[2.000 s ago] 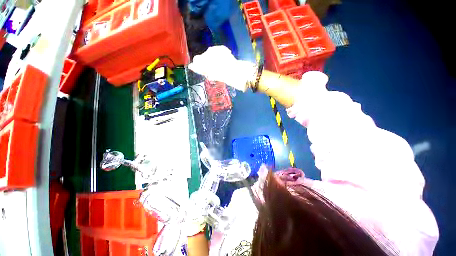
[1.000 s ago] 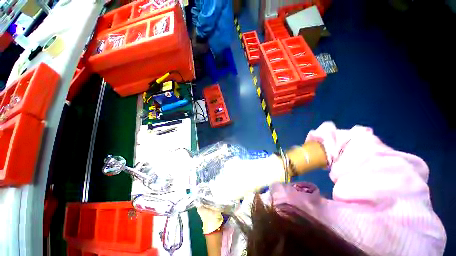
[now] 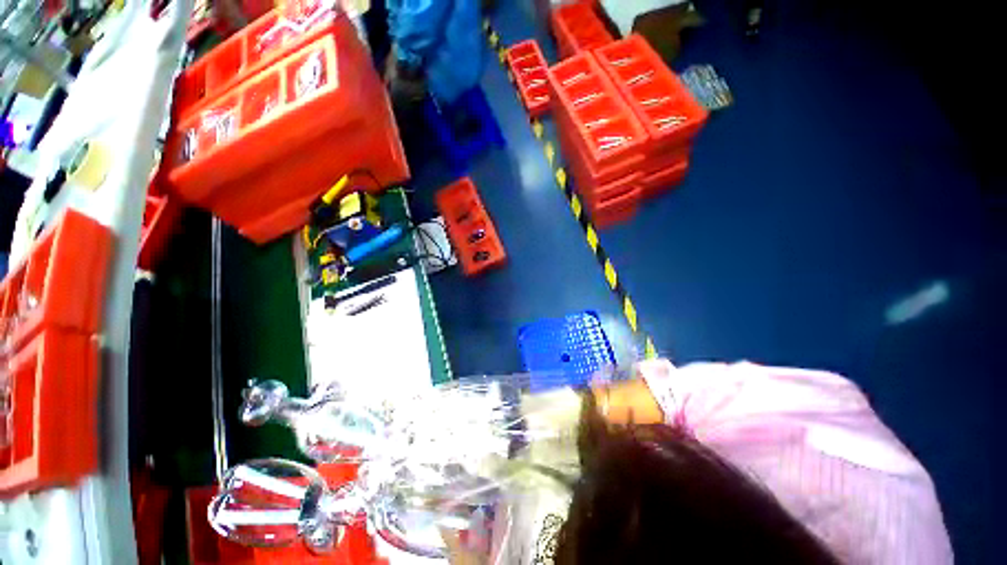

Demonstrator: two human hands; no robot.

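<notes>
A clear balloon-dog-shaped lamp [image 3: 265,502] with rounded limbs and white strips inside is over the near end of the bench, partly in front of the orange trays. Clear, shiny plastic [image 3: 442,430] covers its middle and is blurred. My right hand [image 3: 552,417], in a pale glove, is at the right end of this plastic, against it and partly covered by it. Its fingers cannot be made out. My left hand cannot be made out among the plastic and blur at the lower middle.
A white board [image 3: 370,342] lies on the green bench, with hand tools [image 3: 353,230] beyond it. Orange trays [image 3: 298,144] are stacked at the bench's far end, others [image 3: 629,121] on the floor. A blue stool [image 3: 565,348] stands right of the bench. A person in blue [image 3: 436,44] is beyond.
My right hand moved from beyond the tools back to the lamp, bringing the clear plastic in, and is now closer to my body. The lamp has turned and shifted left. The view has tilted.
</notes>
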